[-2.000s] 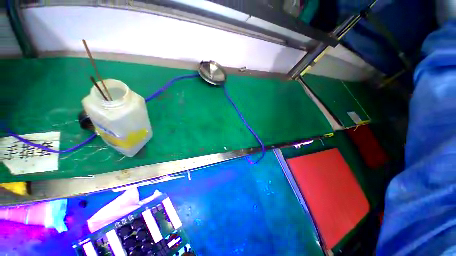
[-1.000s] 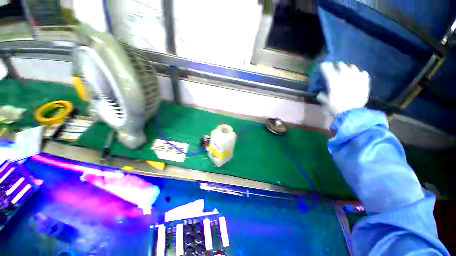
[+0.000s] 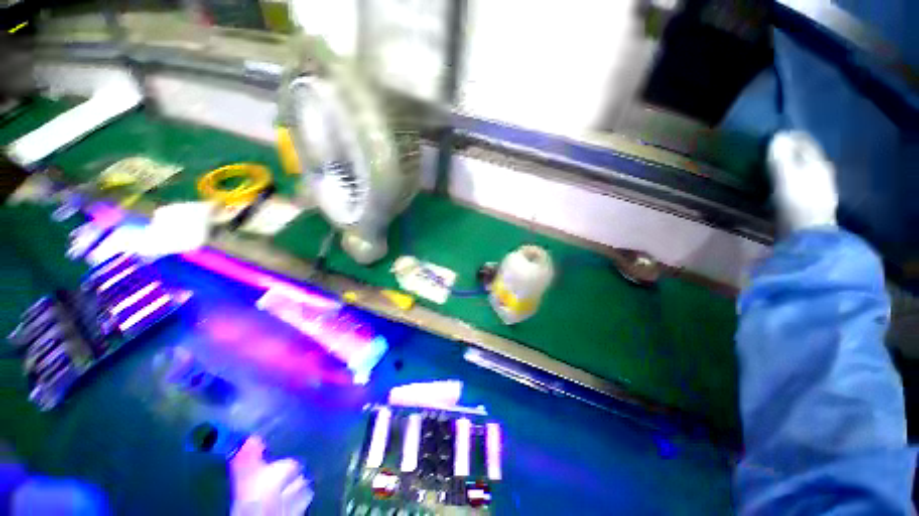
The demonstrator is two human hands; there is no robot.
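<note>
A green circuit board (image 3: 438,459) with pale bars and dark round parts lies at the bottom centre, cut off by the lower edge. My right hand (image 3: 804,183), in a white glove and blue sleeve, is raised at the upper right against blue cloth (image 3: 867,131); whether it grips the cloth is unclear. A pink-lit gloved hand, seemingly my left hand (image 3: 270,484), is at the bottom edge left of the board, blurred and cut off; its grip is unclear.
Another board (image 3: 96,317) is at left. A pink-lit wrapped pad (image 3: 322,328) lies behind the centre board. The back shelf holds a fan (image 3: 348,161), yellow tape roll (image 3: 235,184), plastic bottle (image 3: 522,284) and round metal item (image 3: 639,266).
The view has swung left, bringing in the fan and left board. My right arm came up at the right and stays raised by the blue cloth. The lower gloved hand has newly appeared.
</note>
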